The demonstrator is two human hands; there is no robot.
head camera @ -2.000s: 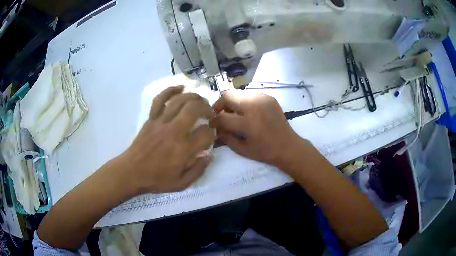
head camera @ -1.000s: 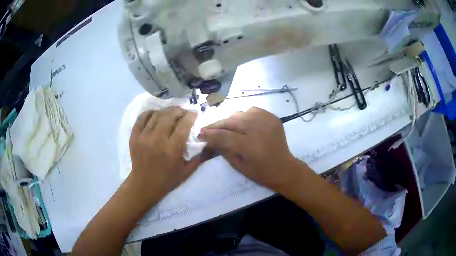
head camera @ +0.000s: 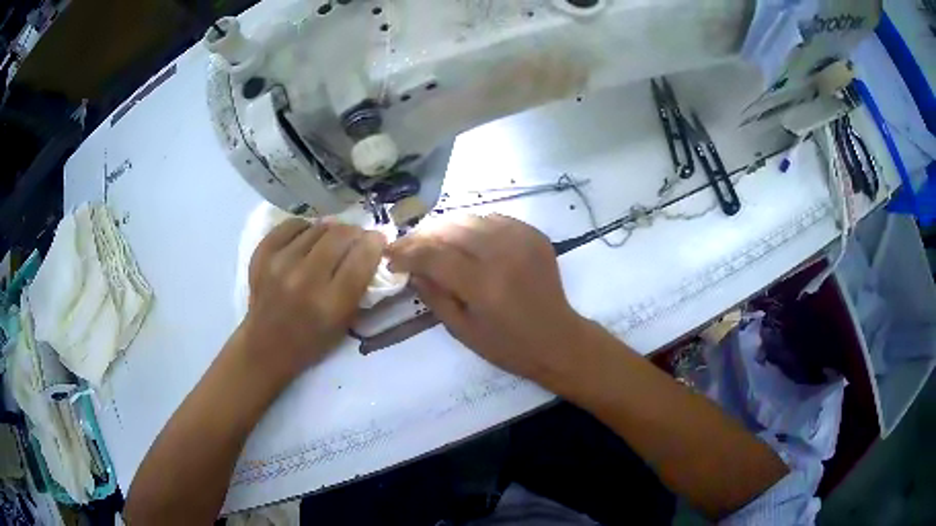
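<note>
A cream fabric workpiece lies under the hands just in front of the needle area of the off-white sewing machine. My left hand holds its left part, with the fingers bent over the cloth. More of the cloth shows pale and overlit left of this hand. My right hand pinches the cloth's right edge, thumb and fingertips close to my left fingertips. The presser foot shows small behind the fingertips. Whether the cloth is under it is hidden by the hands and glare.
Two black thread snips lie under the machine arm, near tangled thread. Stacked cream pieces lie at left, beside a teal basket. At right are a blue tray rim and a whitish bin with plastic bags beside it.
The view has shifted, so the machine appears further left. Both hands stay on the cloth, fingertips now closer together. The dark slot of the metal plate has come into view below them.
</note>
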